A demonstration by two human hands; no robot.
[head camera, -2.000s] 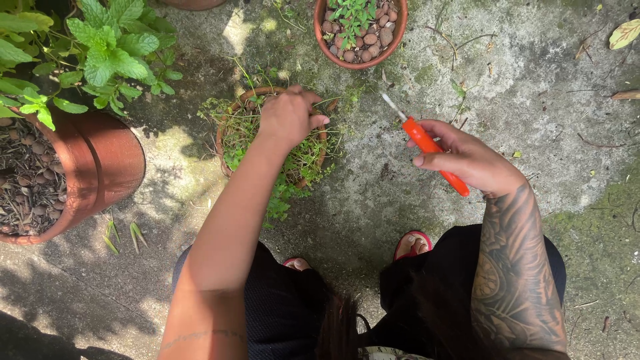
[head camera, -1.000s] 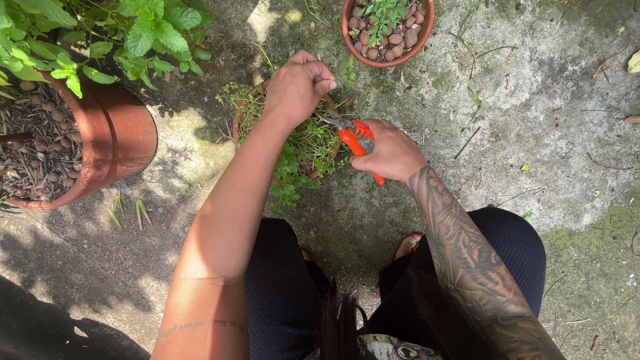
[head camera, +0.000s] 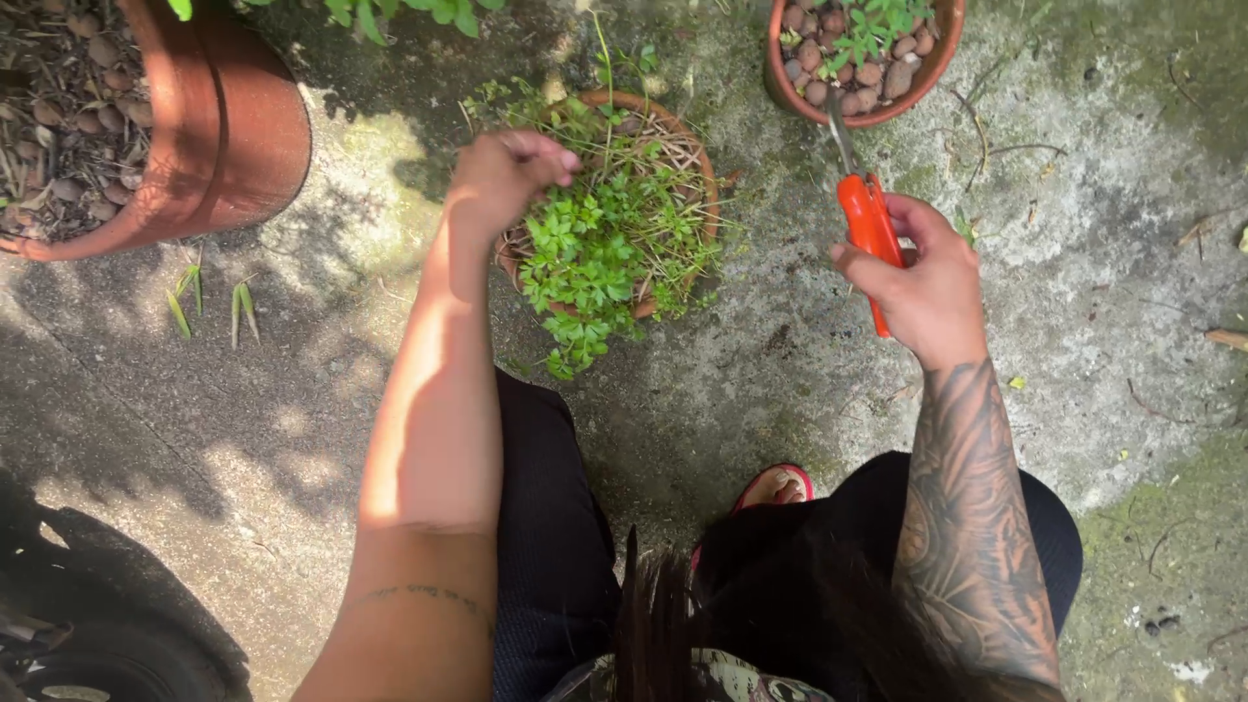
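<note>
My left hand (head camera: 509, 183) is over the left side of a terracotta pot (head camera: 710, 190) of leafy green herb, its fingertips pinched together among the stems; whether a stem is between them I cannot tell. The parsley-like leaves (head camera: 585, 249) spill over the pot's near rim, and dry, thin stems lie on the right. To the right, away from this plant, my right hand (head camera: 921, 268) holds pruning shears with orange handles (head camera: 868, 229). Their metal blades (head camera: 840, 136) point up, over the near rim of a smaller pot in this view, and look closed.
A smaller terracotta pot (head camera: 951, 49) with clay pebbles and a seedling stands at the top right. A large terracotta pot (head camera: 258, 127) is at the upper left. Cut leaf pieces (head camera: 242, 312) lie on the concrete. A dark object (head camera: 107, 604) sits at the lower left.
My right hand has drawn the shears away from the herb, to the right. My left hand has moved from the top of the pot to its left side.
</note>
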